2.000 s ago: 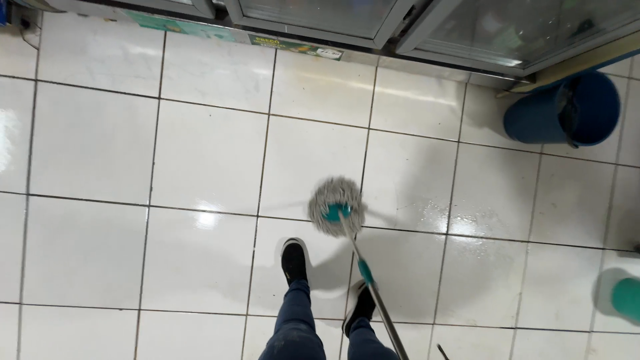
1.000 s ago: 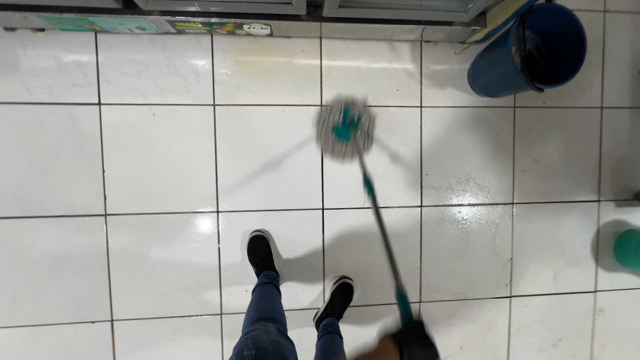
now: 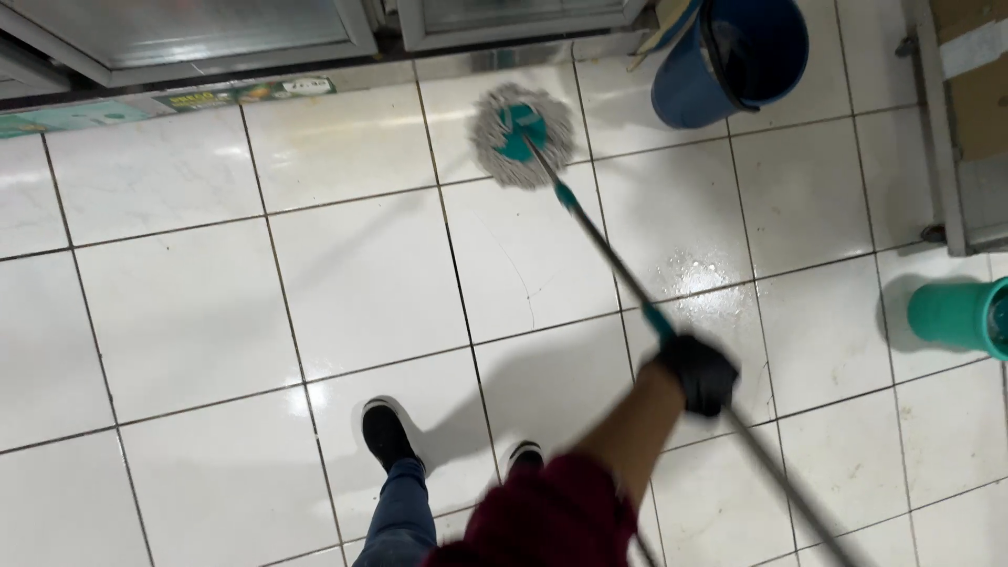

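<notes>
My left hand point(image 3: 697, 374), in a black glove, grips the metal mop handle point(image 3: 606, 252) just below its teal collar. The handle slants from the lower right up to a round mop head point(image 3: 522, 135) with grey-white strings and a teal centre, on the white tiled floor near the base of the glass-fronted cabinets. The maroon sleeve covers part of my legs. My right hand is not in view; the upper end of the handle runs out at the bottom right.
A blue bucket point(image 3: 728, 63) stands right of the mop head. A green container point(image 3: 957, 316) is at the right edge, below a wheeled metal frame point(image 3: 941, 142). Glass-fronted cabinets point(image 3: 228, 31) line the top. A wet patch point(image 3: 701, 279) shines beside the handle. My shoes point(image 3: 384, 433) are below.
The mop head has moved away from my feet, toward the cabinet base and nearer the blue bucket. My left forearm has come into view. The view has tilted.
</notes>
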